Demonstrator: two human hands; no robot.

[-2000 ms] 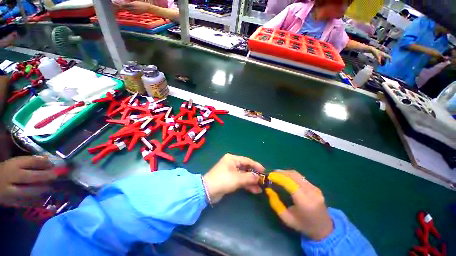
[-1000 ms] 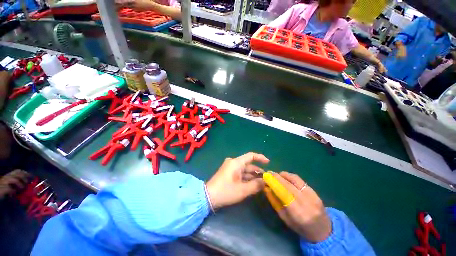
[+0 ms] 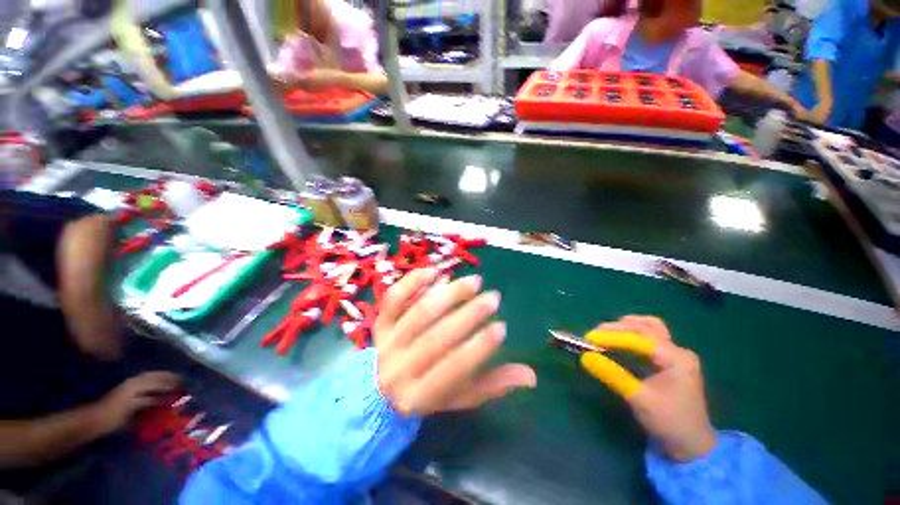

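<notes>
My right hand (image 3: 663, 380), with yellow finger cots on thumb and index finger, pinches a small electronic assembly (image 3: 570, 341) above the green belt. The assembly looks silver and dark, its free end pointing left. My left hand (image 3: 441, 345) is raised to the left of it, fingers spread, holding nothing. It partly covers the pile of red spring clamps (image 3: 331, 286), which have white patches. Two more small assemblies lie by the white strip, one at the centre (image 3: 546, 240) and one farther right (image 3: 684, 276).
A green tray (image 3: 200, 304) with white wipes and a red tool stands left, near two bottles (image 3: 356, 205). A red compartment tray (image 3: 619, 102) is across the belt. Another person's hand (image 3: 140, 394) is at lower left by more red clamps. A machine-like tray stands at far right.
My left hand has come off the assembly, opened and risen to the left. My right hand holds the assembly farther right, now exposed. The view has tilted and turned left.
</notes>
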